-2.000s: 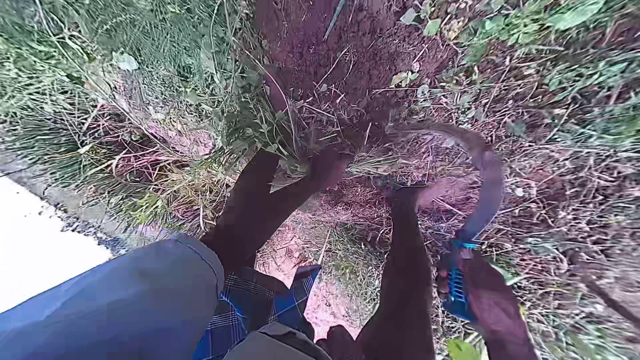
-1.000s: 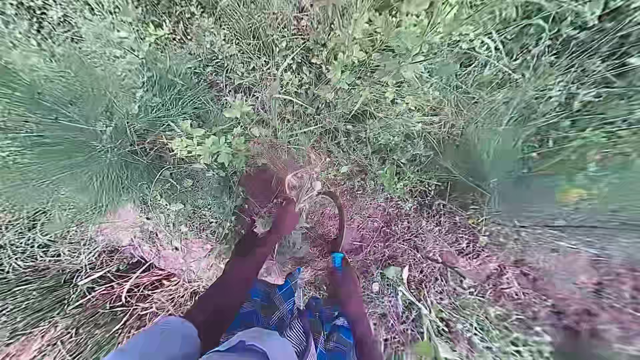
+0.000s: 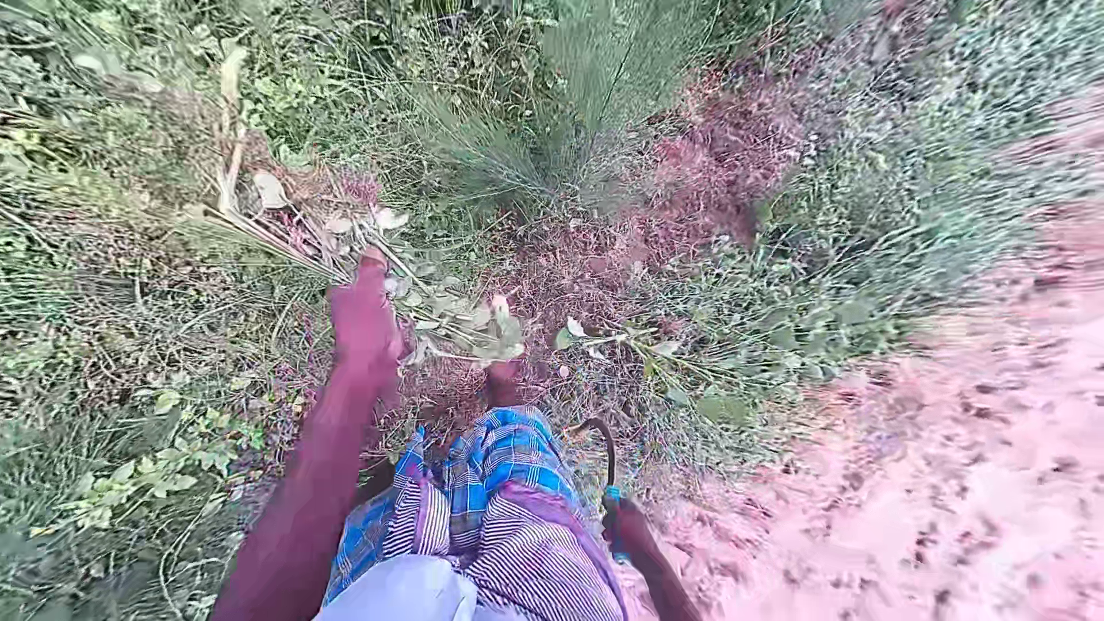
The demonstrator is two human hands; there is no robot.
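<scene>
My left hand [image 3: 366, 310] is closed around a bundle of cut leafy stems [image 3: 457, 323], which stick out to both sides of the fist, with roots or dry stalks toward the upper left. Low and to the right, my right hand [image 3: 628, 528] grips the blue handle of a sickle [image 3: 611, 453]. Its dark curved blade points up and hooks to the left, beside the blue checked cloth [image 3: 517, 440] around my legs. The blade touches no stems that I can make out.
Grass and weeds [image 3: 285, 95] cover the ground ahead and to the left. A leafy cut plant [image 3: 655, 358] lies right of the bundle. Bare reddish soil [image 3: 949, 483] stretches along the right side, and a leafy creeper [image 3: 147, 474] grows at lower left.
My left hand has moved away from the sickle, out to the left with the leafy bundle. The sickle is now low beside my clothing. The view has shifted strongly.
</scene>
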